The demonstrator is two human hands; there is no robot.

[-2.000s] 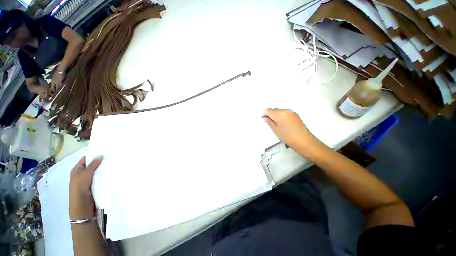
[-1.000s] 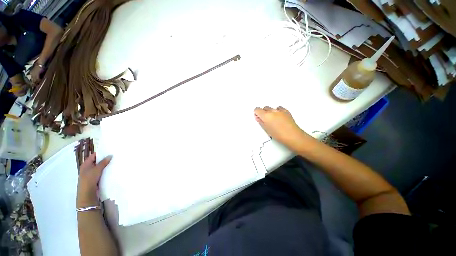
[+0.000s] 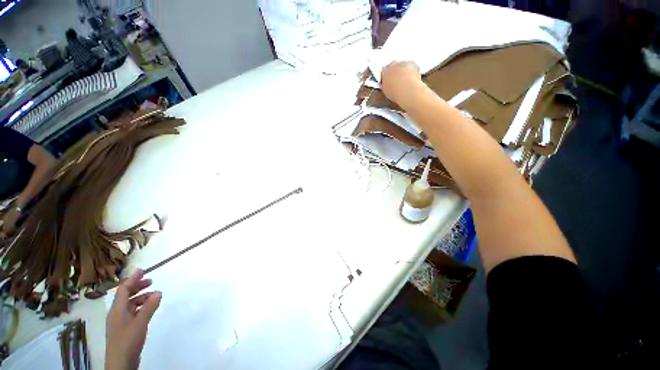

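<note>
A white-backed panel (image 3: 217, 311) lies on the white table in front of me; its edges are hard to tell, with a stepped, notched end at its right. A narrow brown strip (image 3: 224, 229) lies along its far side. My left hand (image 3: 130, 311) is over the panel's left end, fingers apart. My right hand (image 3: 400, 75) is at the left edge of the top white panel (image 3: 470, 25) on the brown and white pile, fingers curled at that edge. The amber glue bottle (image 3: 417, 201) stands upright near the table's right edge.
A bundle of brown leather strips (image 3: 72, 209) lies at the left, with another person's arm (image 3: 32, 173) beyond. White cord (image 3: 373, 170) lies left of the bottle. A scrap box (image 3: 441, 282) and blue basket (image 3: 467, 235) are below the table edge. White stacks (image 3: 318, 32) stand at the back.
My view has swung up and right. My right hand has moved from over the panel to the pile at the far right. My left hand has opened and no longer grips the panel's edge.
</note>
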